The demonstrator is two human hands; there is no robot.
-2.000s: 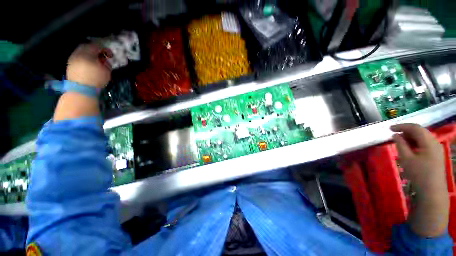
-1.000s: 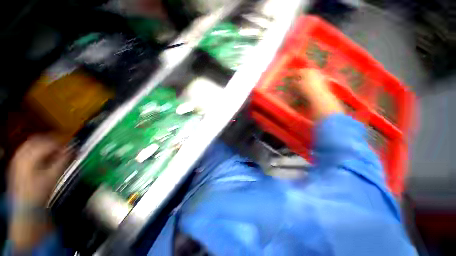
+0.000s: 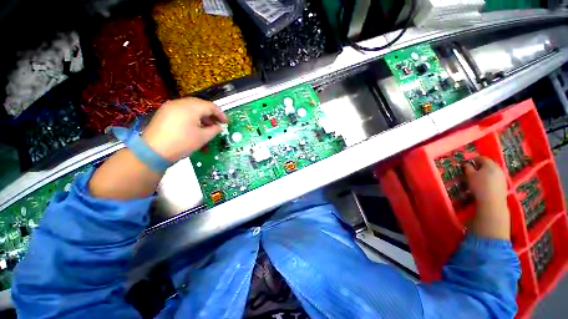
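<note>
A green printed circuit board [image 3: 274, 134] lies on the conveyor in front of me, with pale round parts and small orange blocks [image 3: 290, 166] on it. My left hand [image 3: 187, 128], with a light blue wrist strap, is over the board's upper left; its fingertips pinch a small whitish piece [image 3: 222, 126]. My right hand [image 3: 486, 187] is in an upper-left cell of the red compartment crate [image 3: 430, 205], fingers among small grey-brown components [image 3: 453, 171]. Whether it grips one cannot be told.
Behind the rail [image 3: 355, 68] are heaps of white connectors [image 3: 40, 68], red components [image 3: 124, 75], yellow components [image 3: 202, 47], dark components [image 3: 53, 128] and black components [image 3: 293, 43]. Another board [image 3: 423, 81] lies right, part of one [image 3: 31, 218] left. A black cable [image 3: 380, 48] curves behind the rail.
My left hand has moved from the bins to above the board. My right hand has gone from beside the rail into the red crate. The view has swung right and back.
</note>
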